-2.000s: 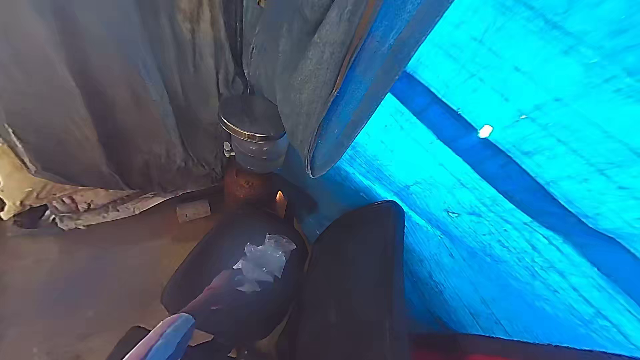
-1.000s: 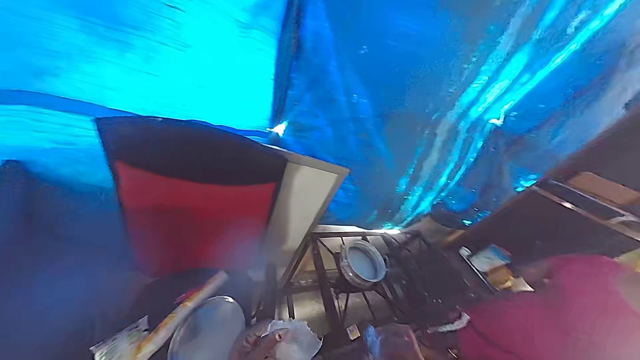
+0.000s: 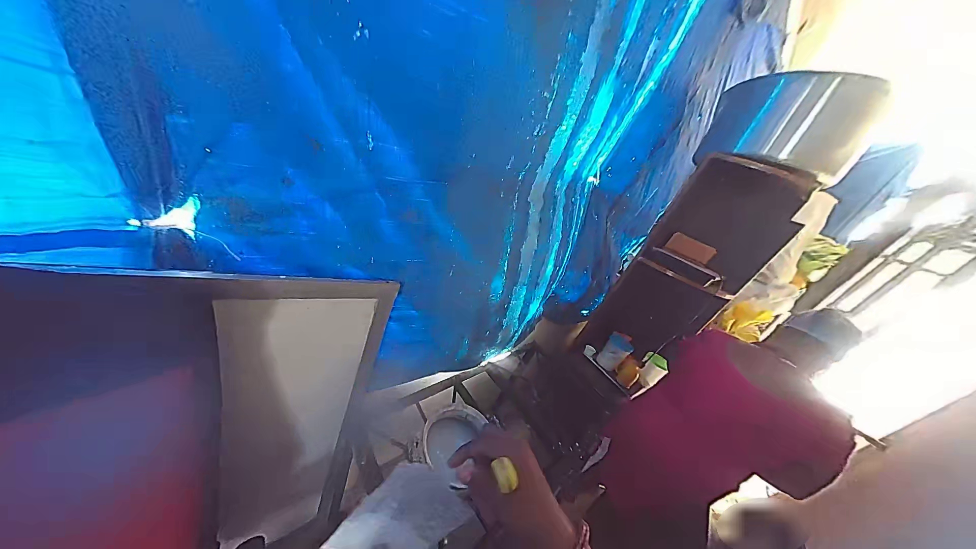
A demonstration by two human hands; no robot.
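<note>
My right hand (image 3: 507, 476) reaches in from the bottom, its fingers curled beside a round metal pot (image 3: 451, 436). A small yellow object (image 3: 504, 474) shows within the curled fingers; its kind is unclear. A crumpled translucent plastic bag (image 3: 404, 509) lies just left of the fingers, and blur hides whether they touch it. The pot holds something pale and sits on a dark metal frame stand (image 3: 412, 393). My left hand cannot be seen.
A person in a magenta top (image 3: 709, 427) is close on the right. Behind stand a dark cabinet (image 3: 743, 217), a large metal pot (image 3: 801, 114) and a small shelf of containers (image 3: 614, 374). A pale panel (image 3: 290, 412) is at left, before a blue tarpaulin (image 3: 343, 152).
The view has swung right, away from the dark chairs, with the pot stand now nearer. My right hand has come in beside the pot. More of the person in magenta shows.
</note>
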